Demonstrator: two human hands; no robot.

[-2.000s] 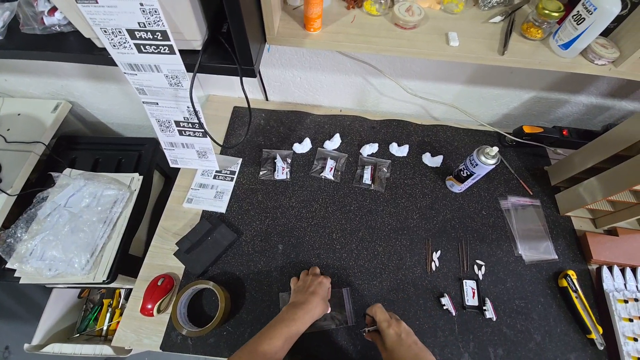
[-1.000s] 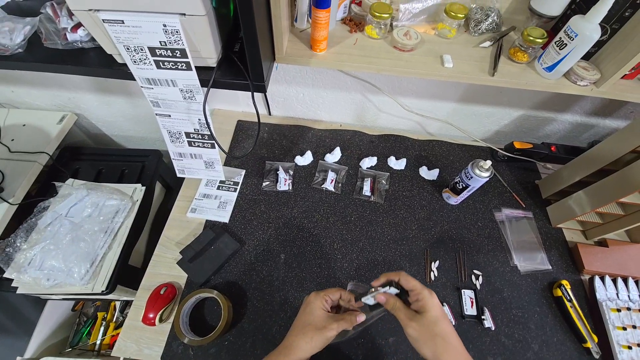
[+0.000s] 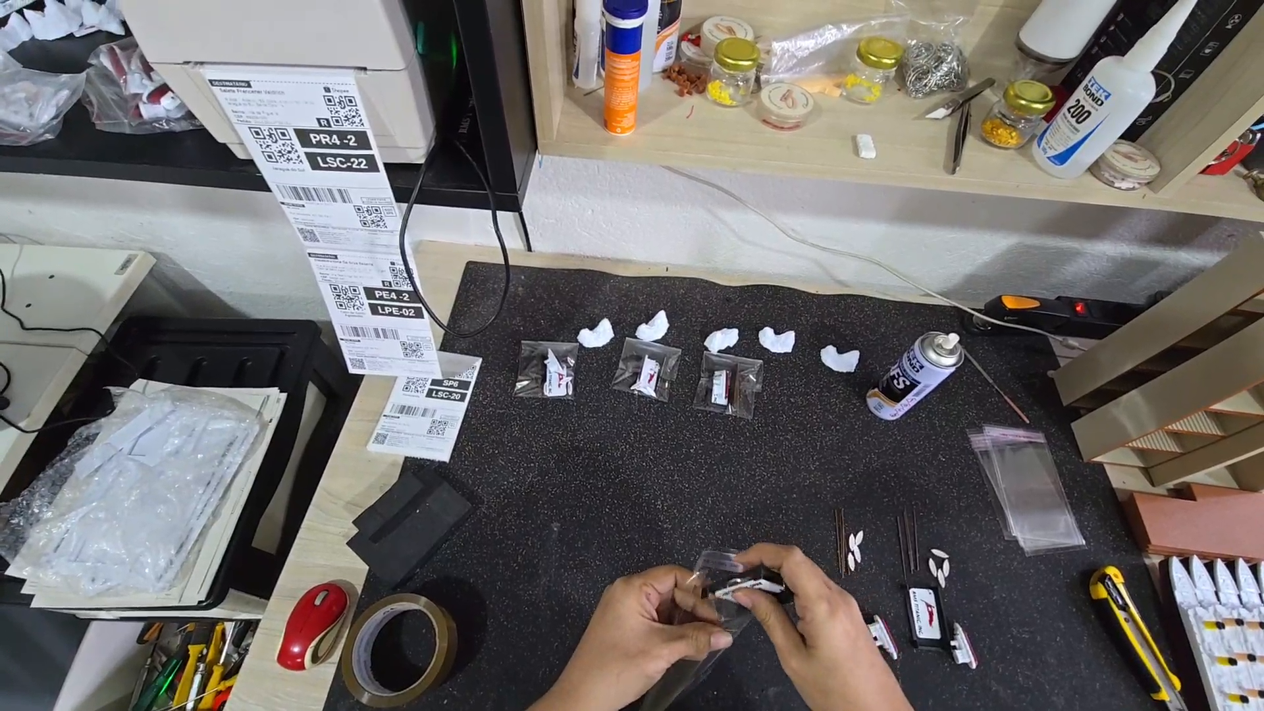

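My left hand (image 3: 647,632) pinches the edge of a clear plastic bag (image 3: 681,676) near the front of the black mat. Between the thumb and fingers of my right hand (image 3: 810,622) is a small black and white piece (image 3: 748,585), held at the bag's mouth; whether it is partly inside, I cannot tell. Right of my right hand lie a black block with a white label (image 3: 925,614), small red and white parts (image 3: 963,646), thin brown rods (image 3: 908,543) and small white ovals (image 3: 939,567). Farther back are filled clear bags (image 3: 646,369) and white curved pieces (image 3: 776,341).
A tape roll (image 3: 400,650), red computer mouse (image 3: 312,626) and black flat pieces (image 3: 409,526) lie left. Spray can (image 3: 914,375), empty clear bags (image 3: 1027,489) and yellow utility knife (image 3: 1134,637) are right. Printed labels (image 3: 326,217) hang from a printer; a black cable (image 3: 405,242) loops beside them.
Two seconds ago my left hand pressed on a clear bag on the mat, with my right hand apart. Now both hands are together at the bag, my right one holding the black and white piece.
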